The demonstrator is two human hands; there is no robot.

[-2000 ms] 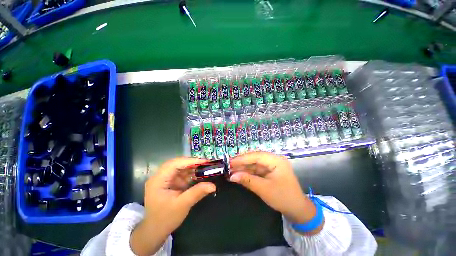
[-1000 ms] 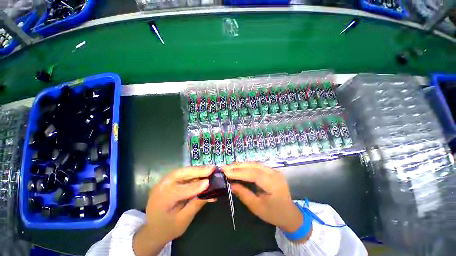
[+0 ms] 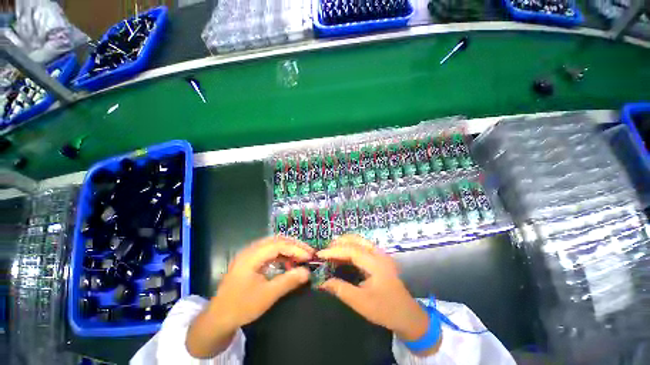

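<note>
My left hand [image 3: 260, 289] and my right hand [image 3: 370, 285] meet in front of the clear blister tray, fingertips close together. Between them is a small unit [image 3: 318, 271] with a green part and a dark part; it is blurred and mostly hidden by the fingers. The dark housing part lies behind my left fingers. The clear blister tray [image 3: 399, 241] just beyond my hands holds two rows of upright green circuit boards [image 3: 324, 225]. A blue wrist strap [image 3: 426, 333] is on my right wrist.
A blue bin [image 3: 188, 242] of black housings stands at left. Stacked clear trays [image 3: 570, 192] lie at right, more at far left. Beyond runs the green belt [image 3: 249, 93] with scattered small pieces. More blue bins [image 3: 363, 28] stand past it. A person's pale sleeve [image 3: 53, 32] shows top left.
The view has tilted up, so bench things sit lower and more bins show at the top. The unit has been turned between my fingers; its long pale strand no longer shows, and green shows now.
</note>
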